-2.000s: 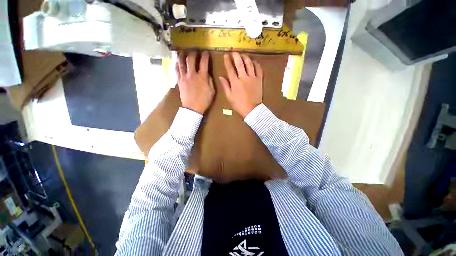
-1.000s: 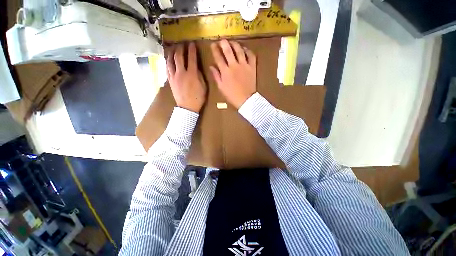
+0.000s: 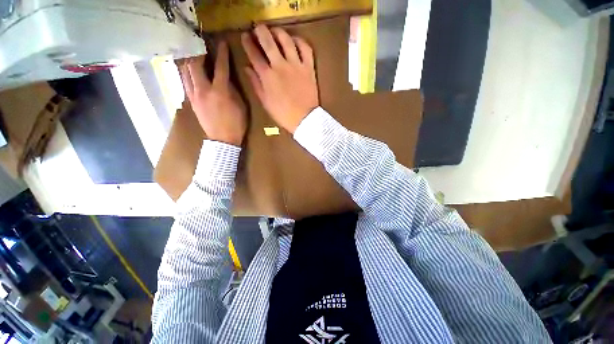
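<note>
A wide brown bag panel (image 3: pixel 384 127) lies flat on the white machine table, its top edge along a yellow strip with handwriting (image 3: pixel 269 15). A small pale yellow label (image 3: pixel 271 131) is on the panel. My left hand (image 3: pixel 217 101) lies flat on the panel's upper left, fingers spread, near the sewing machine head. My right hand (image 3: pixel 284 77) lies flat beside it, fingertips near the panel's top edge. Neither hand grips anything. The white sewing machine head (image 3: pixel 94 37) is at the upper left; its needle area is not clearly visible.
The white table (image 3: pixel 525 101) curves to the right, with a dark grey plate (image 3: pixel 454 80) on it. Brown pieces (image 3: pixel 44 127) lie at the far left. More brown material (image 3: pixel 518 225) is at the table's lower right edge. A dark screen corner shows at the top right.
The view has shifted, so the panel, strip and hands appear higher and further left. Both hands remain flat on the panel; my left fingers look more spread.
</note>
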